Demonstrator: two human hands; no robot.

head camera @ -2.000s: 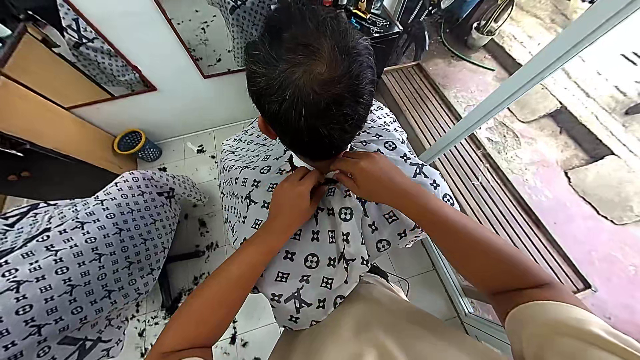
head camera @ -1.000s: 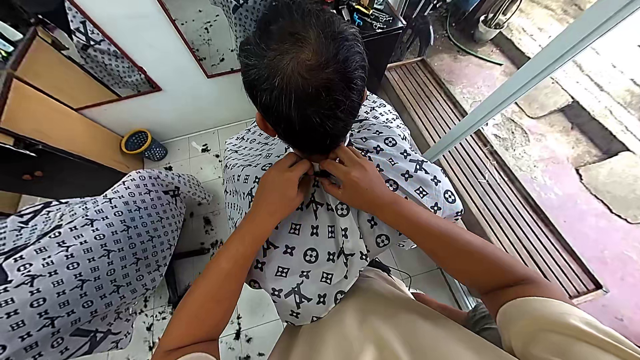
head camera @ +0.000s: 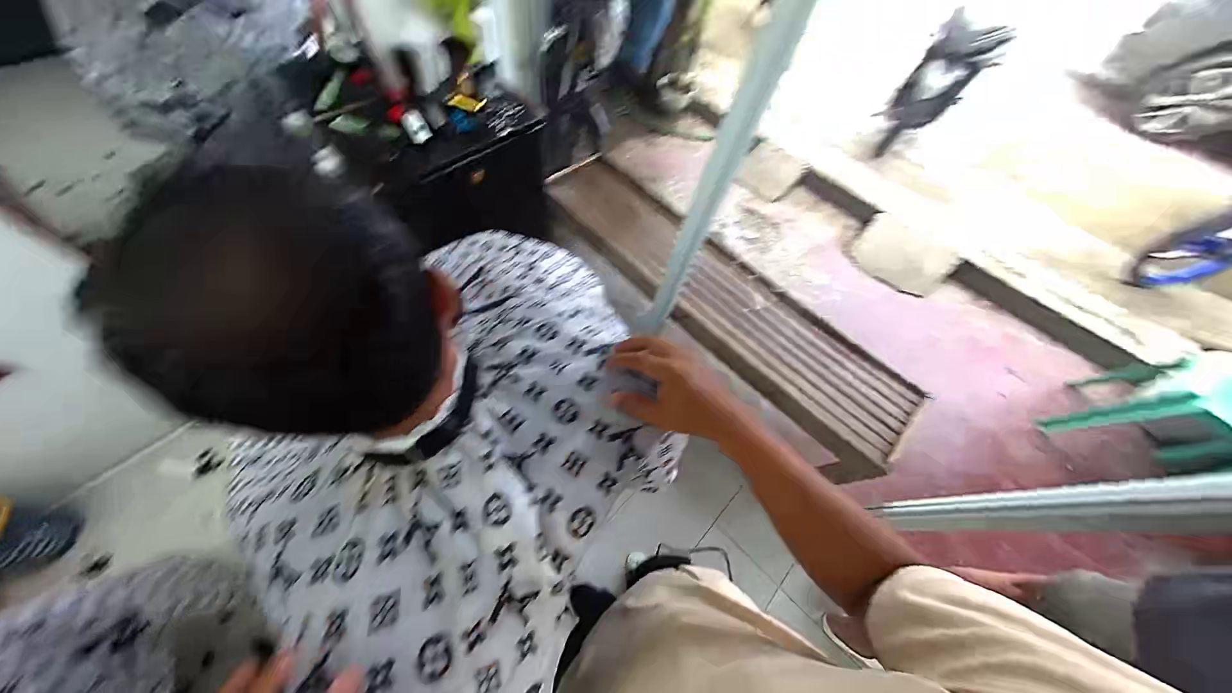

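A seated person with short dark hair wears a white barber's cape with a dark printed pattern. A black neck band over a white strip sits around the person's neck. My right hand is at the cape's right shoulder area, fingers slightly bent; whether it pinches the cloth is not clear. Only the fingertips of my left hand show at the bottom edge, in front of the lower cape, blurred. Whether they hold anything cannot be seen.
A black cabinet with bottles and small items stands ahead. A slatted wooden bench lies beyond a metal door frame post. Another patterned cape is at lower left. A green stool and part of another person are at right.
Both hands have left the back of the person's neck, the right hand toward the shoulder, the left down to the bottom edge. The view has swung right. The dark neck band now shows.
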